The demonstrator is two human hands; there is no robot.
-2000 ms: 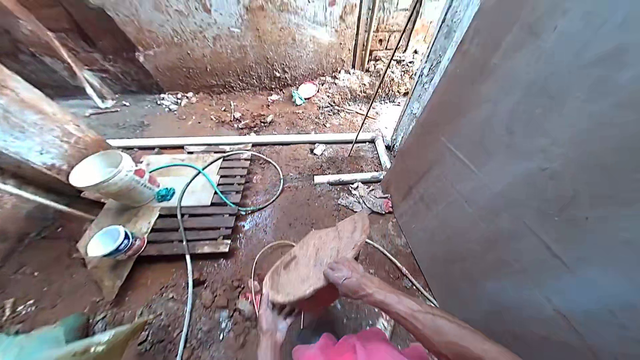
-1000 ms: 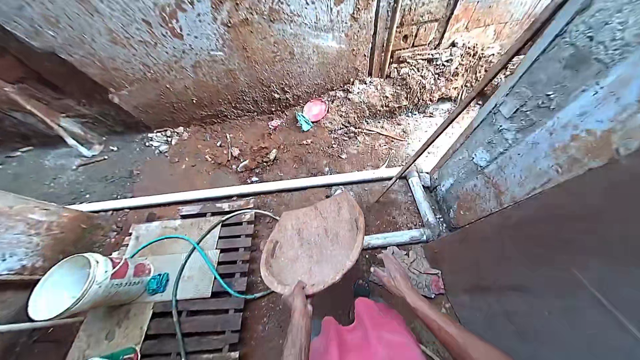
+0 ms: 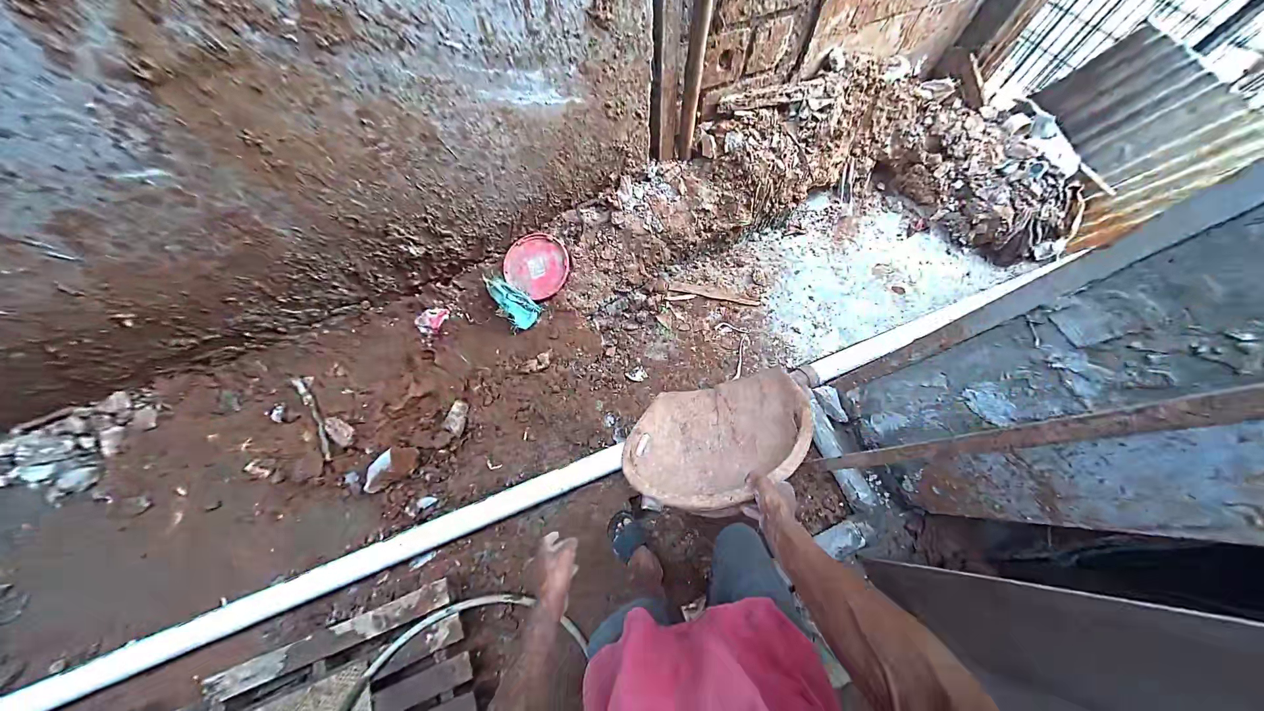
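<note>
A muddy, shallow scoop-shaped pan (image 3: 716, 439) with a raised rim and a handle slot hangs in front of my legs, over the white pipe. My right hand (image 3: 773, 502) grips its near rim at the lower right. My left hand (image 3: 555, 571) is apart from the pan, to its lower left, holding nothing, with its fingers partly spread. Below the pan, one sandalled foot (image 3: 627, 535) shows on the wet soil.
A long white pipe (image 3: 395, 558) crosses the muddy ground. Beyond it lie a red lid (image 3: 536, 266), a teal rag (image 3: 513, 302) and stones. Wooden slats (image 3: 326, 637) and a hose (image 3: 425, 622) are at lower left. A rubble heap (image 3: 948, 148) stands upper right; a wooden pole (image 3: 1066, 430) slants at right.
The pan was held by my left hand one second ago; now my right hand holds it and my left is off it. The view has shifted toward the rubble, and the buckets are out of view.
</note>
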